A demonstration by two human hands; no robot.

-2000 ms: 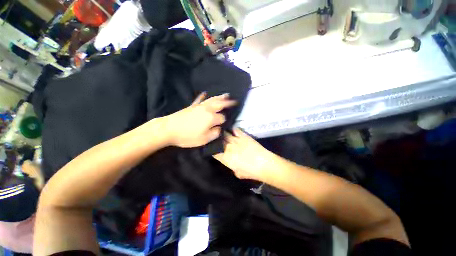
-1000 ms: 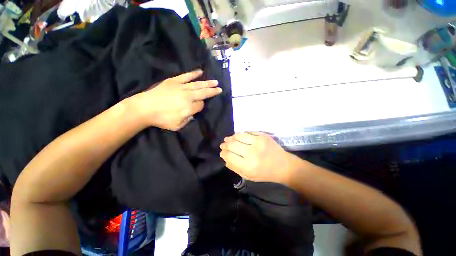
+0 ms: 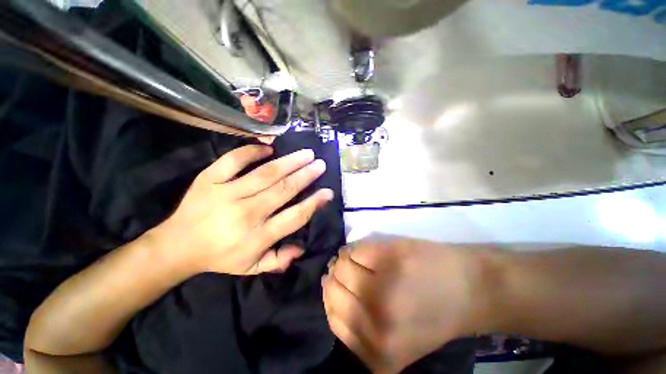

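A large black cloth lies left of the needle and hangs over the table's front edge. Its straight right edge runs up to the lit presser foot; whether the foot is down on it I cannot tell. My left hand lies flat on the cloth just below the foot, fingers spread and pointing right. My right hand is at the cloth's right edge, nearer to me, its fingers curled onto the fabric; the fingertips are partly hidden.
The white machine bed with a dark seam line is right of the cloth. The pale machine head is above it. A dark ribbed round part is right of the foot. A blurred metal bar crosses the upper left. An orange-red piece is beside the needle.
The view has moved much closer to the needle area. The cloth edge now reaches the foot, and my left hand has come nearer to it. My right hand is still at the cloth's right edge.
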